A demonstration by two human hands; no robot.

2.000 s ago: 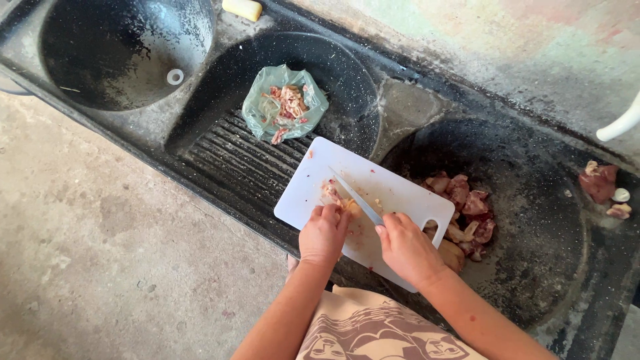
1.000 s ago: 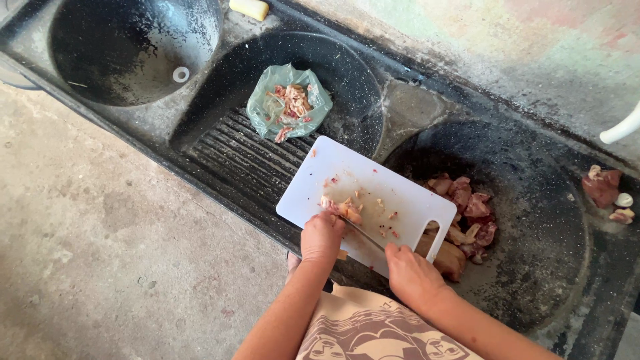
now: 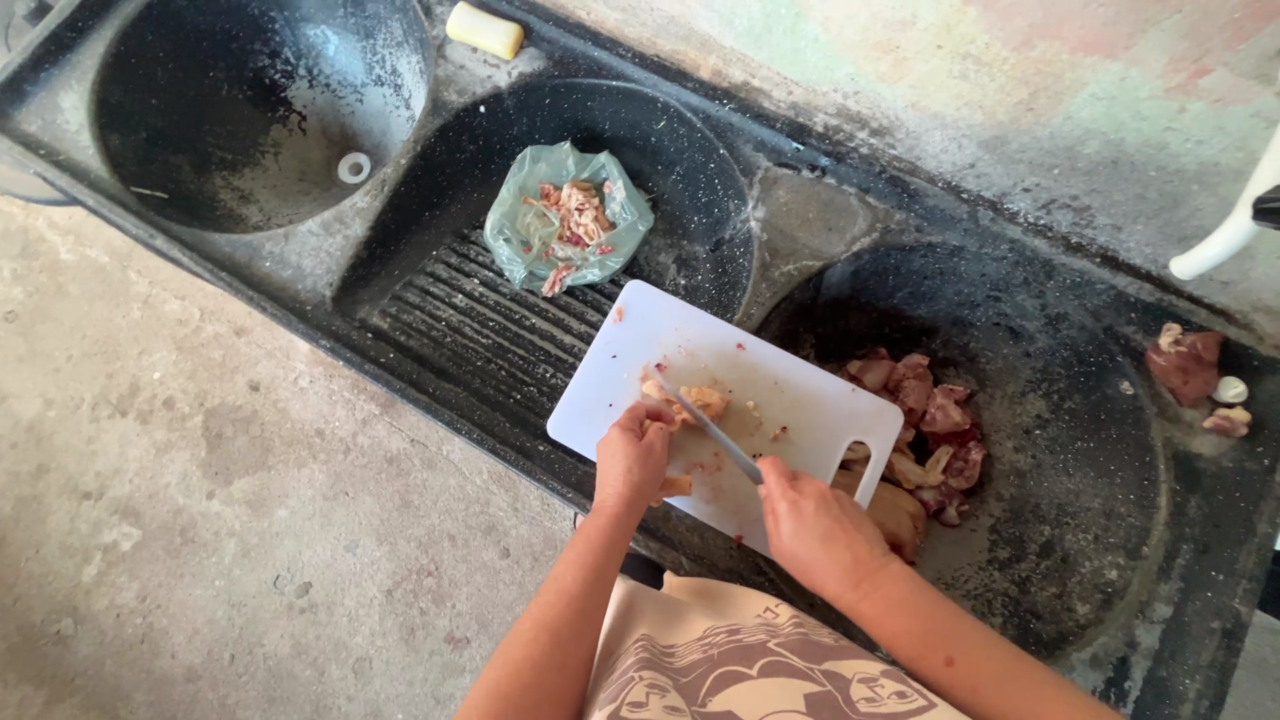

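Note:
A white plastic cutting board (image 3: pixel 800 395) lies across the sink edge, with small scraps on it. My left hand (image 3: pixel 635 450) grips a piece of raw poultry (image 3: pixel 700 402) near the board's middle; its fingertips are partly hidden by the meat. In my right hand (image 3: pixel 825 525) is a knife (image 3: pixel 720 437), its blade slanting over the board with the tip beside that piece. A small yellowish piece (image 3: pixel 676 487) lies at the board's near edge, below my left hand. Raw meat pieces (image 3: pixel 915 390) lie in the right basin, partly under the board's handle end.
A green plastic bag (image 3: pixel 515 215) with meat scraps sits in the ribbed middle basin. The round left basin (image 3: pixel 200 120) holds a white ring (image 3: pixel 353 168). A yellow soap bar (image 3: pixel 485 30) rests on the back ledge; more meat (image 3: pixel 1187 365) lies at right, below a white tap (image 3: pixel 1225 230).
The knife blade has turned and now reaches across the piece toward the upper left. My right hand has stayed near the board's near right side, my left at the meat.

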